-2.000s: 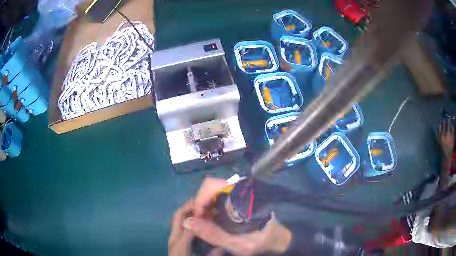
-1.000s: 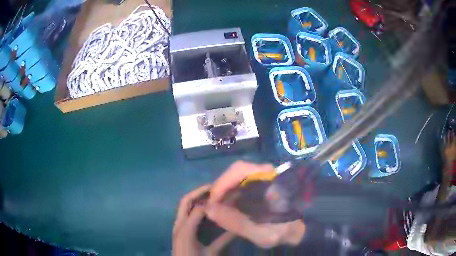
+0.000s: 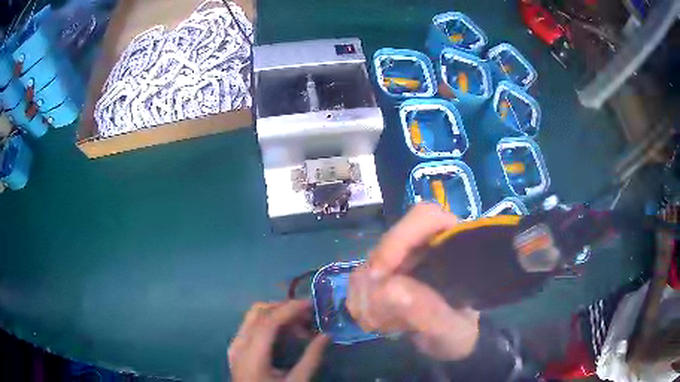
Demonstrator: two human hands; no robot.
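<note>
A blue housing [image 3: 325,304] lies open side up on the bench, below the screw feeder [image 3: 320,134]. My left hand [image 3: 274,342] is at its left side and lower corner, fingers and thumb against it. A dark reddish wire shows by its upper left. My right hand [image 3: 421,295] grips the electric screwdriver [image 3: 481,265], which lies tilted almost flat, its rear pointing right. The right fingers cover the housing's right part, and the driver tip is hidden. I cannot see any screw.
A carton tray [image 3: 168,136] of white frames [image 3: 175,74] is upper left. Stacked blue housings [image 3: 45,82] stand at far left. Several blue housings with yellow-orange parts [image 3: 435,128] stand right of the feeder. A blurred grey bar [image 3: 630,60] is upper right. A red object [image 3: 543,22] lies behind.
The screwdriver has swung from more upright to nearly flat, its rear moving right and up. The housing between my hands now shows. The blurred bar has moved to the upper right.
</note>
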